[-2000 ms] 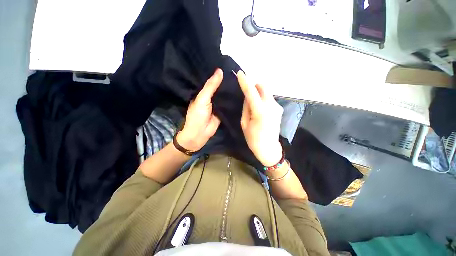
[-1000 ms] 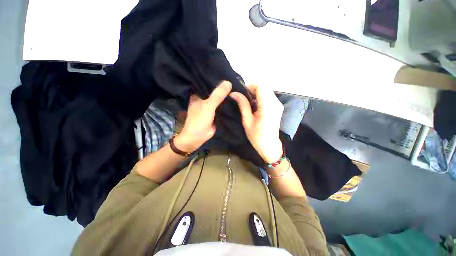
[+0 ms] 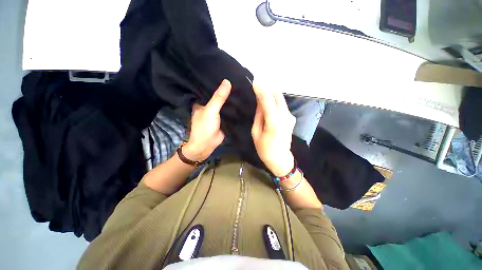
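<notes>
A black garment (image 3: 232,68) lies across my lap and up over the table edge, with one end hanging at the right. My left hand (image 3: 207,124) holds the garment, its thumb raised on top of the cloth and the other fingers hidden under it. My right hand (image 3: 273,124) is at the garment's right edge. A thin pale sliver (image 3: 249,79) shows at its fingertips; it may be a needle or small tool, too small to tell.
A white table (image 3: 338,68) carries a dark phone (image 3: 399,18) and a tan strip (image 3: 446,74). A black garment pile (image 3: 79,158) hangs at left. A white basket (image 3: 446,150) with blue cloth stands at right. Striped cloth (image 3: 166,137) lies left of my lap.
My hands have moved apart from the bunched cloth. The cloth between them is flatter, my left thumb is lifted, and the pale sliver shows again at my right fingertips.
</notes>
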